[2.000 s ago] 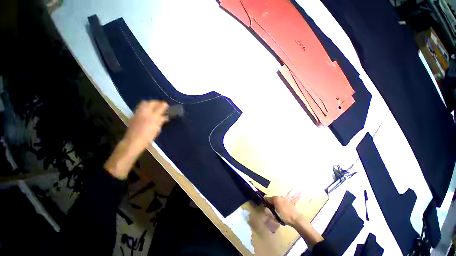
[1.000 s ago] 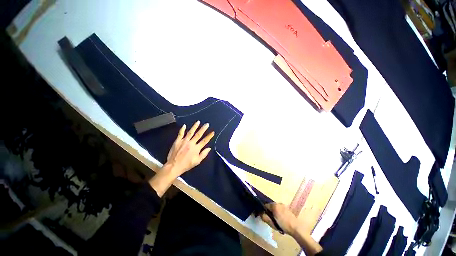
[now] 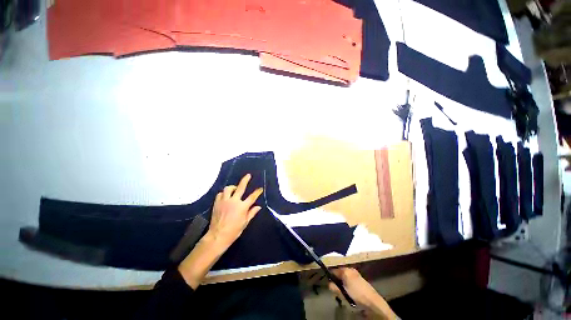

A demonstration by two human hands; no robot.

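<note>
A dark cloth panel (image 3: 138,228) with a thin pale chalk line lies along the table's near edge. My left hand (image 3: 230,214) rests on it, palm down, fingers spread. My right hand (image 3: 358,289) is shut on the shears (image 3: 311,252) at the near edge; their long blades reach into the panel at the chalk line. A narrow dark strip (image 3: 325,197) curves away to the right of the cut. A grey weight bar (image 3: 189,237) lies on the cloth beside my left wrist, and another bar (image 3: 62,245) lies at the panel's left end.
Red card patterns (image 3: 206,31) lie on dark cloth at the far side. A brown board (image 3: 401,187) with a reddish strip is right of the cut. Several dark panels (image 3: 444,181) lie at the right, with a small metallic tool (image 3: 402,112) and a thin dark stick (image 3: 445,112) beyond.
The view has turned, so the panel now lies nearly level across the picture. My left hand set down the weight bar and came to rest on the cloth. My right hand still holds the shears.
</note>
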